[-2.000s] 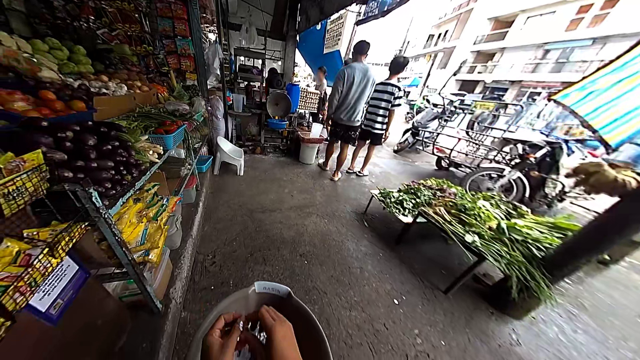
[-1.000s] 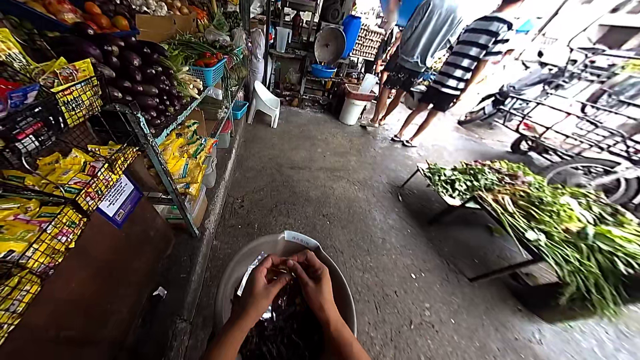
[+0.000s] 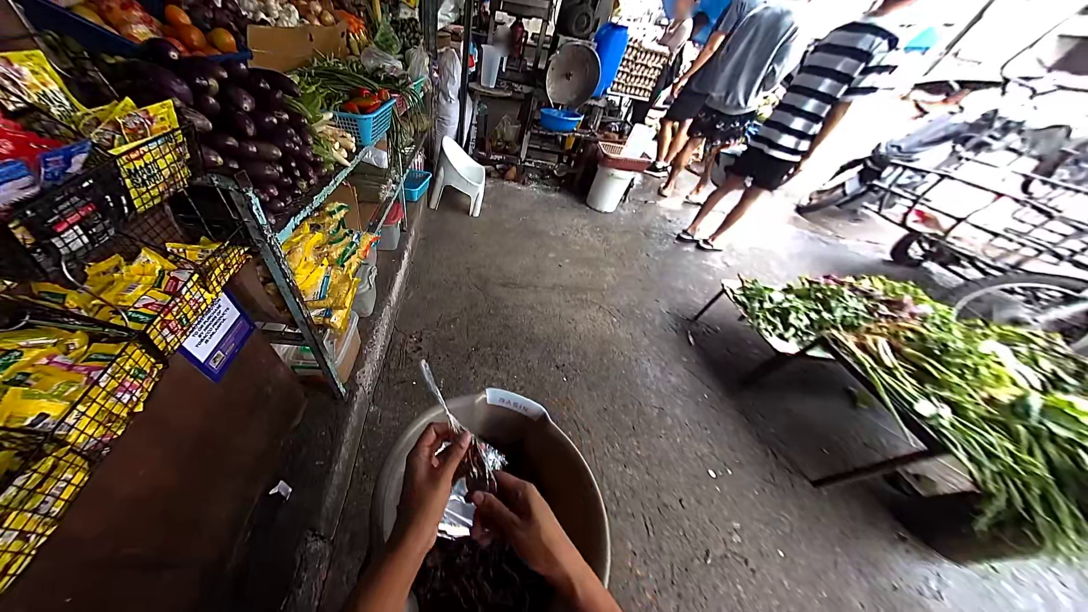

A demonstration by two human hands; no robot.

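Note:
A grey plastic basin (image 3: 586, 501) with a white label on its rim stands below me, with a dark heap (image 3: 480, 578) of small pieces in it that I cannot identify. Over the basin, my left hand (image 3: 433, 476) pinches the upper part of a clear plastic bag (image 3: 435, 387), whose twisted end sticks up past the rim. My right hand (image 3: 523, 518) holds the lower part of the same bag, which has dark contents. Some clear plastic (image 3: 457, 514) shows between the hands, above the dark heap; whether it is part of that bag I cannot tell.
Shelves with eggplants (image 3: 242, 127) and wire baskets of yellow packets (image 3: 127, 289) line the left. A low table of leafy greens (image 3: 909, 340) stands right. Ahead are a white plastic chair (image 3: 459, 174), a white bucket (image 3: 608, 189) and several people, one in a striped shirt (image 3: 820, 89).
My hands held something small close together a second ago; now the twisted end of a clear bag stands up from my left hand. The view has shifted.

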